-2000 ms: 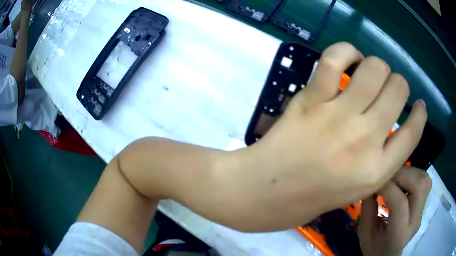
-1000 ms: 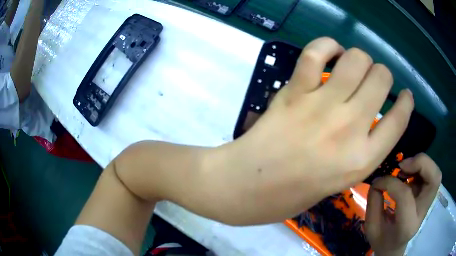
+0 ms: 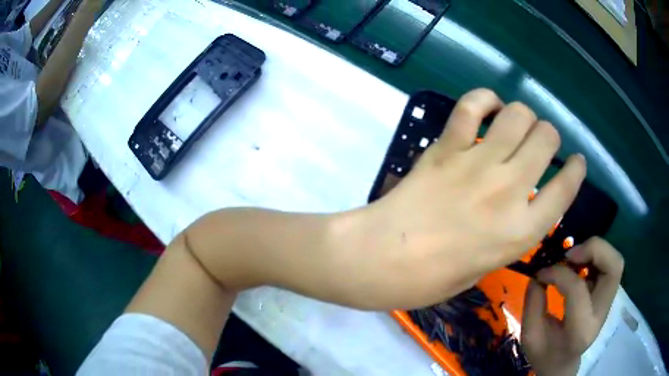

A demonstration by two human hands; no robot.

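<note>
A black phone middle frame (image 3: 407, 136) is held over the orange parts tray (image 3: 420, 341), partly hidden by my left hand. My left hand (image 3: 469, 198) spans across the frame with bent fingers and grips it. My right hand (image 3: 574, 301) is at the frame's near right edge, thumb and fingers bent close together. Whether a small part is between its fingertips cannot be seen. A loose heap of black slivers (image 3: 469, 330) lies in the tray below my left wrist.
Another black frame (image 3: 238, 81) lies on the white table (image 3: 293, 147). More frames (image 3: 389, 53) lie on the green belt (image 3: 499, 66) behind. A person's arm and pale sleeve (image 3: 18, 121) are at the far left. A cardboard sheet (image 3: 609, 29) is at the top right.
The camera view has shifted slightly. My left hand keeps its grip on the frame. My right hand has moved slightly along the frame's near edge, and more of the sliver heap shows than at first.
</note>
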